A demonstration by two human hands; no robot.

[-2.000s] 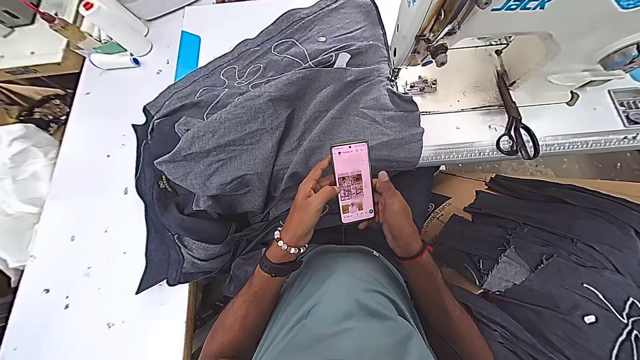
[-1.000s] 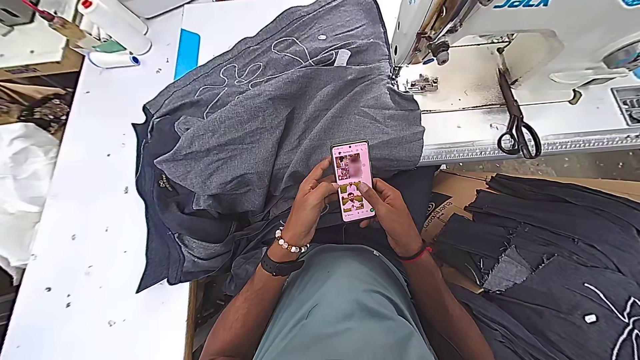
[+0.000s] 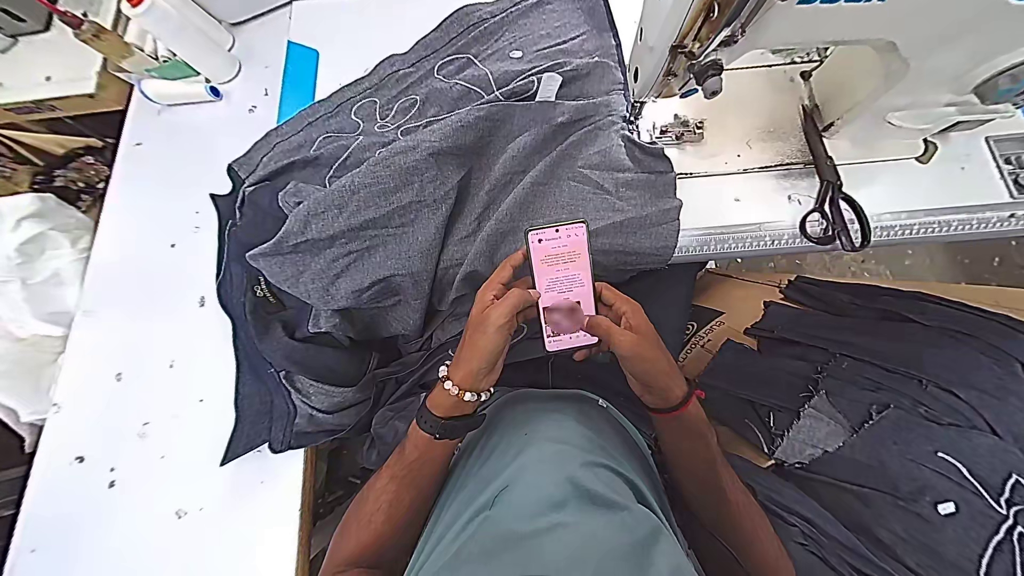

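Observation:
A smartphone (image 3: 562,280) with a lit pink screen is held upright between my two hands, above the near edge of a garment. My left hand (image 3: 496,320) grips its left side, with a beaded bracelet and a black watch band at the wrist. On the phone's lower right side is my right hand (image 3: 632,336), its thumb over the lower screen and a red cord at the wrist. Beneath and beyond them a grey and dark denim garment (image 3: 448,184) lies rumpled, with white loops of thread or cord on it. Its right edge reaches the sewing machine's (image 3: 848,80) presser foot.
Black-handled scissors (image 3: 834,216) lie at the machine bed's front edge. Thread cones (image 3: 188,40) and a small spool (image 3: 180,91) stand or lie at the upper left, near a blue flat piece (image 3: 298,82). Dark fabric pieces (image 3: 904,416) lie over cardboard at the right.
The phone's screen has changed to different content. Both hands stay on the phone with small thumb movements; the garment has not plainly moved.

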